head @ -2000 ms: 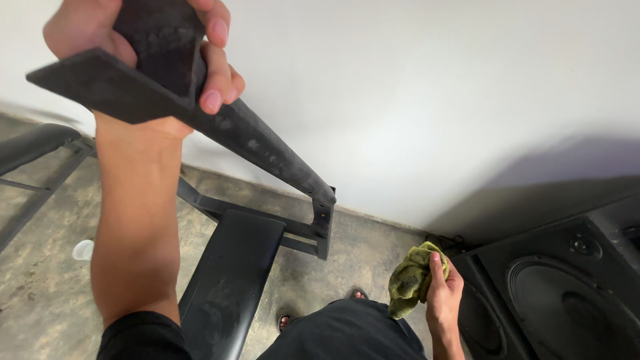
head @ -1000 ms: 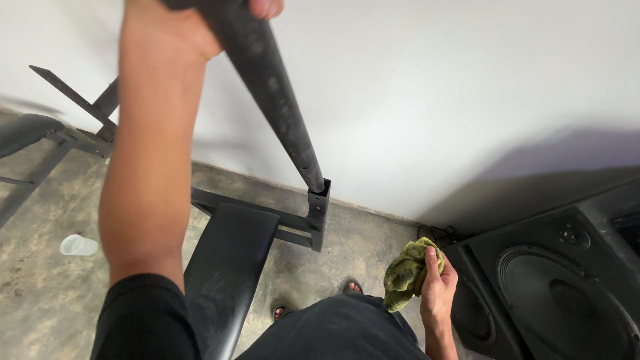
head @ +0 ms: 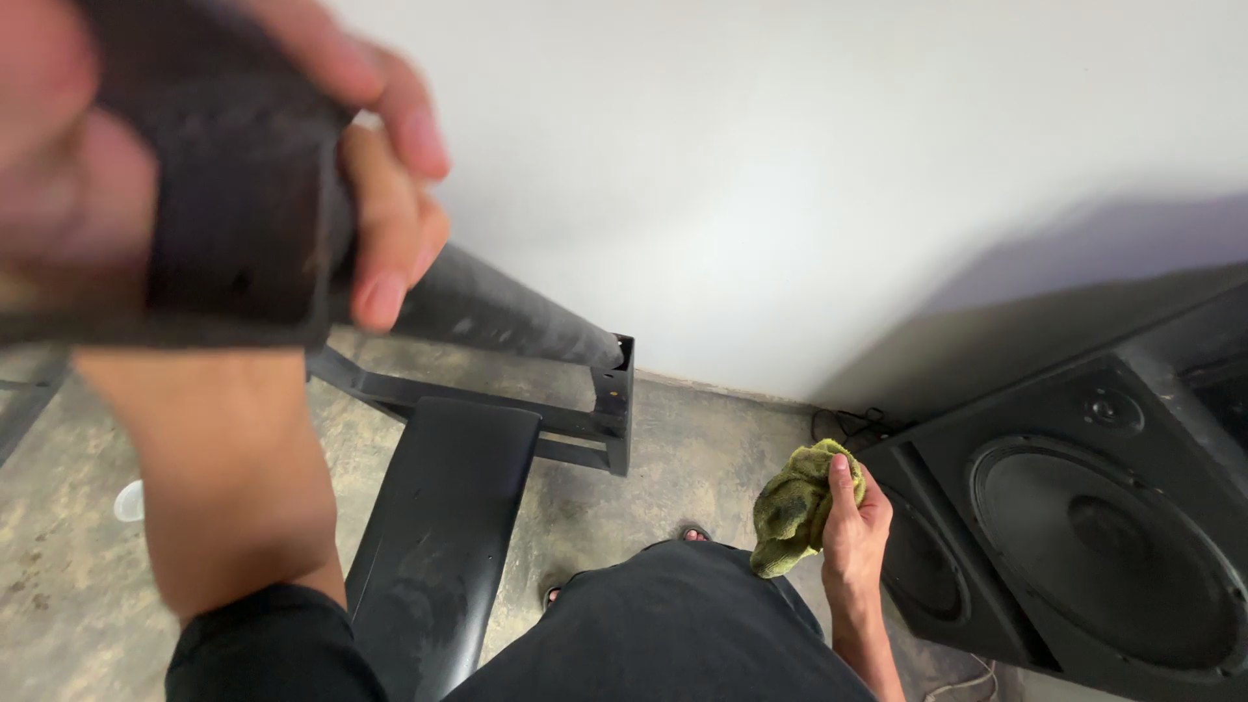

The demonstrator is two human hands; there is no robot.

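My left hand (head: 234, 175), large and blurred at the upper left, is wrapped around the end of a black metal post (head: 517, 310). The post slants down to the right, its lower end at the open top of an upright tube (head: 614, 405) on the bench frame. Low at the right, my right hand (head: 853, 517) pinches a crumpled olive-green cloth (head: 795, 507) between thumb and fingers. The cloth hangs clear of the post. A black padded bench (head: 448, 536) lies between my left forearm and my legs.
Large black loudspeakers (head: 1033, 458) stand at the right, with cables (head: 858, 424) behind them near the wall. A white wall (head: 780, 175) rises ahead. On the concrete floor (head: 673, 487) at the left is a small whitish round object (head: 130, 501), beside part of another black frame (head: 29, 395).
The post has swung, and its held end now looms closer at the upper left than one second ago. My right hand still holds the cloth in about the same place.
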